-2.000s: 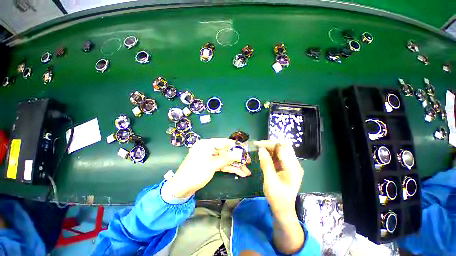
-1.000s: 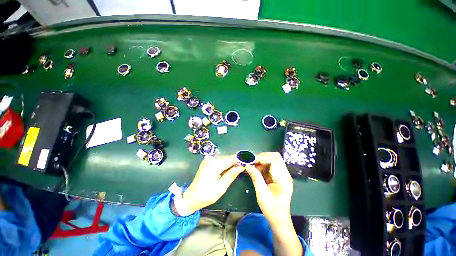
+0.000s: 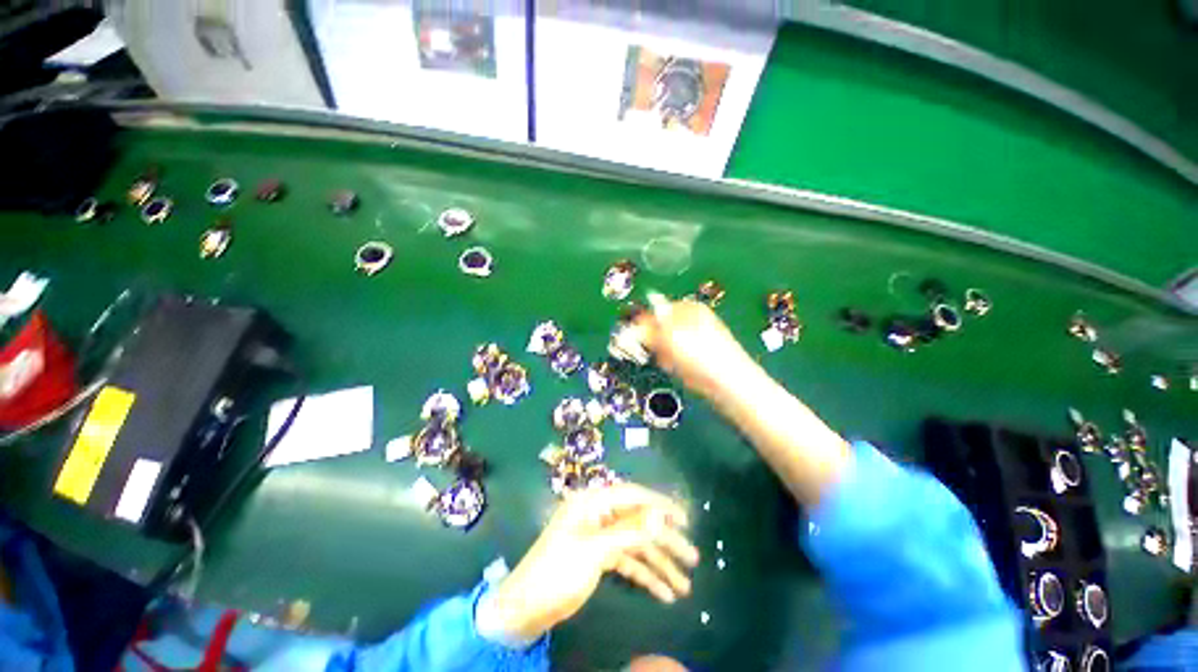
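My right hand (image 3: 677, 337) reaches forward over the green bench, its fingertips around a small round watch module (image 3: 631, 344) with a silvery underside. The hand partly covers it, and whether it touches the bench cannot be told. My left hand (image 3: 608, 541) is nearer me, empty, with its fingers spread and slightly blurred. Just ahead of it lies a group of copper-and-silver modules (image 3: 581, 441), some with white tabs. A dark-faced round unit with a bright rim (image 3: 664, 407) lies right of that group. The black dish of white specks is not visible.
A black box (image 3: 171, 414) and white paper slip (image 3: 319, 425) are at left, beside another module cluster (image 3: 438, 444). A black compartment tray (image 3: 979, 486) holds ringed cases at right. More modules (image 3: 783, 315) lie along the far side. Instruction sheets (image 3: 644, 79) stand behind. A red bin (image 3: 37, 374) is far left.
My hands have parted. The dark-faced unit no longer shows between them. My right hand has moved forward and holds a module; my left is empty. The view has shifted toward the bench's far side.
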